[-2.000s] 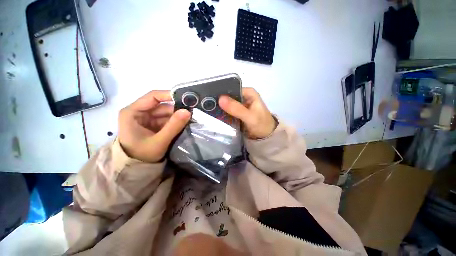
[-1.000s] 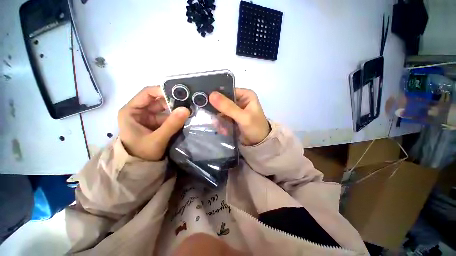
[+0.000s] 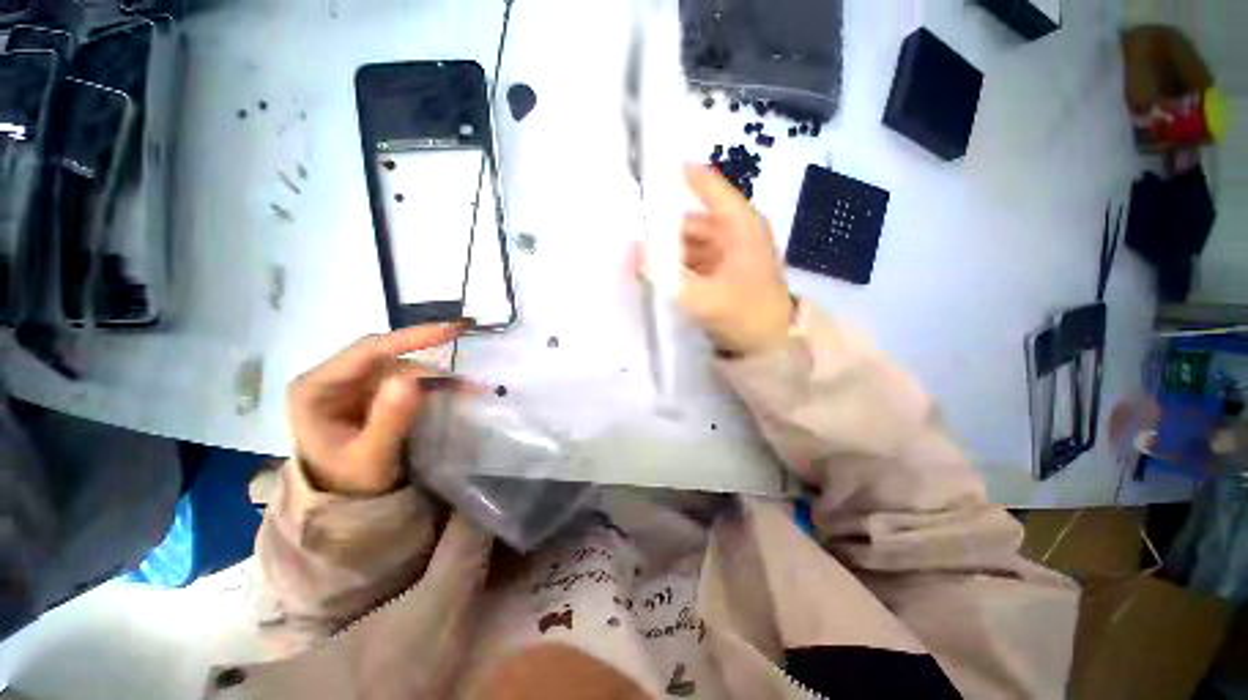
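My left hand [image 3: 363,410] holds a limp clear plastic bag [image 3: 513,465] at the table's front edge; its fingertips are at the lower end of a phone middle frame [image 3: 422,126]. That frame lies on the table with its large opening towards me. My right hand [image 3: 732,260] is blurred and holds a long, pale, upright blurred thing [image 3: 661,205], seemingly a phone frame seen edge-on. The perforated black pad sheet [image 3: 838,223] lies to the right of my right hand. Loose small black pieces [image 3: 735,167] lie behind that hand.
Several frames [image 3: 117,178] in shiny film lie at far left. Black blocks [image 3: 933,93] and a dark sheet [image 3: 764,48] lie at the back. Two frames [image 3: 1065,390] and tweezers [image 3: 1109,249] lie at right. A carton [image 3: 1095,547] stands below the table's right edge.
My hands have moved apart. The bag has come off the frame and stays in my left hand, while my right hand has moved right and forward. The view has turned left.
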